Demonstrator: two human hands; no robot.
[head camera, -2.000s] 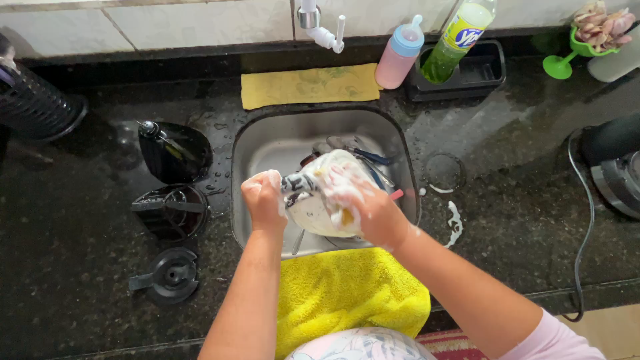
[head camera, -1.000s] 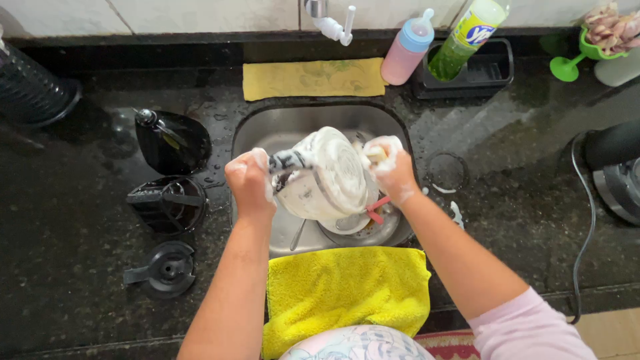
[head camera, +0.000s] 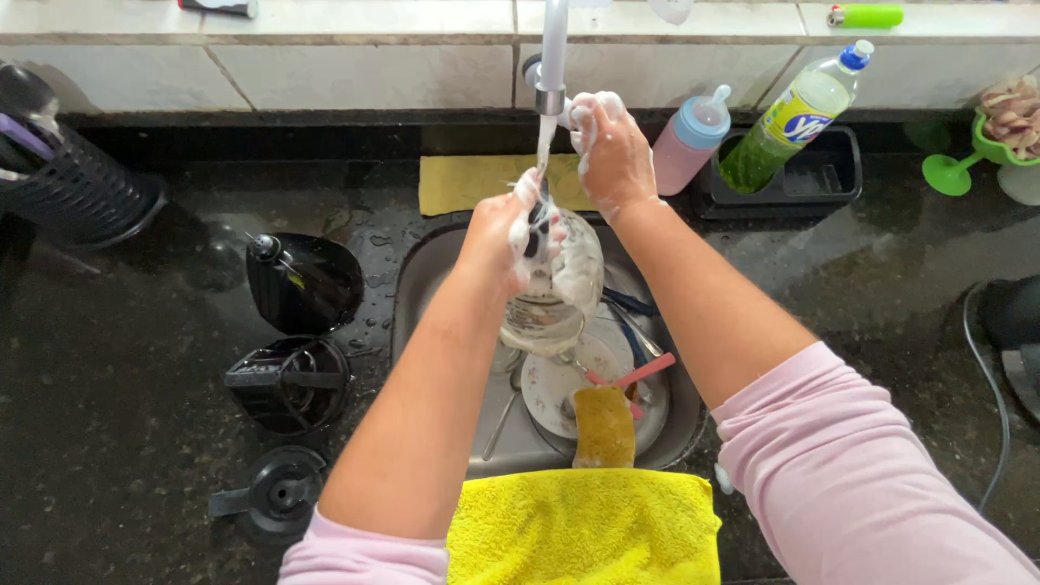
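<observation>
My soapy left hand (head camera: 508, 236) grips the black handle of a glass coffee carafe (head camera: 556, 284) covered in suds, held over the steel sink (head camera: 422, 284). Water runs from the faucet (head camera: 552, 73) onto that hand and the handle. Covered in foam, my right hand (head camera: 613, 154) is closed around the faucet's tap lever, which it mostly hides. Beneath the carafe, a patterned plate (head camera: 540, 394), cutlery and pink-handled utensils (head camera: 646, 370) lie in the sink. A yellow sponge (head camera: 604, 426) rests at the plate's near right side.
Black coffee-maker parts (head camera: 305, 280) stand left of the sink, beside a black utensil holder (head camera: 89, 195). Behind it are a yellow cloth (head camera: 455, 183), a baby bottle (head camera: 691, 142) and a green detergent bottle (head camera: 784, 122) in a black caddy (head camera: 837, 171). A yellow towel (head camera: 585, 528) covers the front edge.
My right hand has left the carafe and moved up to the faucet. Water now runs. The sponge lies in the sink, and the carafe is tilted differently, nearer the faucet.
</observation>
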